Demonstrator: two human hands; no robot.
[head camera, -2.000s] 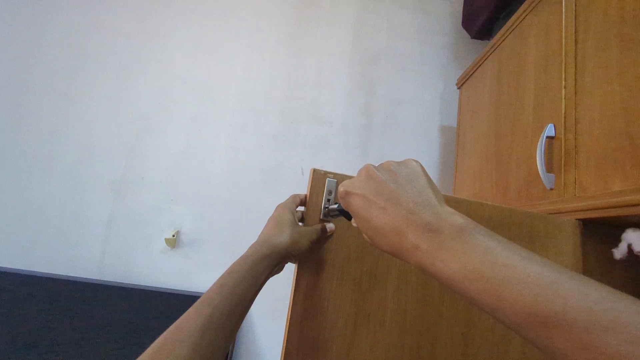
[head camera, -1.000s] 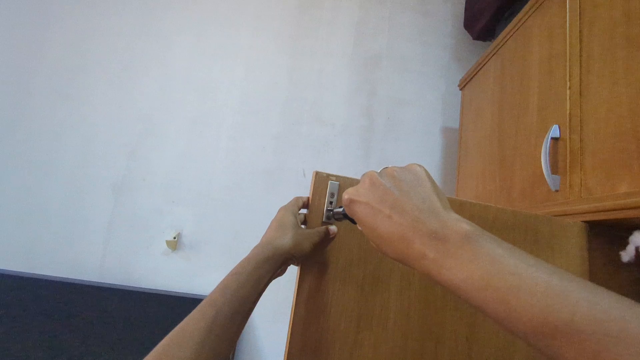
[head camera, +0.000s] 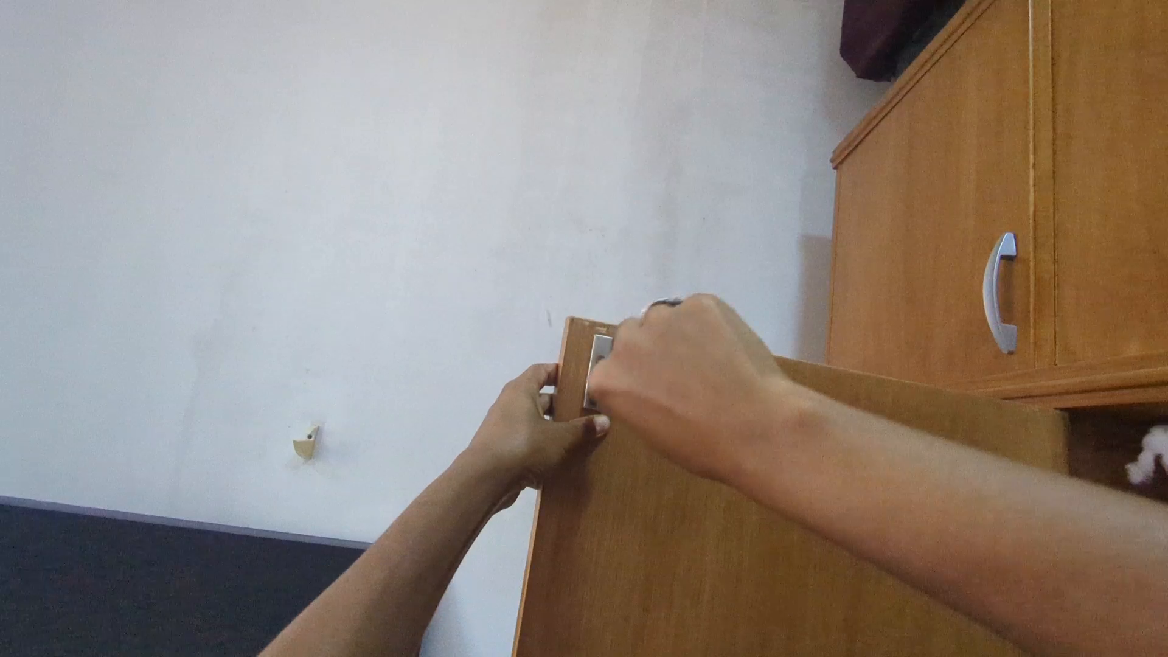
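A wooden cabinet door (head camera: 776, 557) stands open in front of me, with a pale metal plate (head camera: 598, 351) near its upper left corner. My left hand (head camera: 538, 429) grips the door's left edge, thumb on the near face and fingers behind it. Curled over the plate, my right hand (head camera: 693, 383) hides most of it. A bit of dark and silvery metal (head camera: 663, 303) shows above the right knuckles, part of a tool in this hand whose tip is hidden.
To the right are wooden cupboard doors (head camera: 931, 228) with a curved silver handle (head camera: 999, 292). White fluffy material (head camera: 1150, 454) lies in the compartment below. A small cream wall fitting (head camera: 306, 443) is on the wall, above a dark panel (head camera: 164, 584). Dark red fabric (head camera: 871, 41) hangs at the top.
My right hand has turned over the plate, now covering the tool's tip that showed at the plate earlier. My left hand keeps its hold on the door edge.
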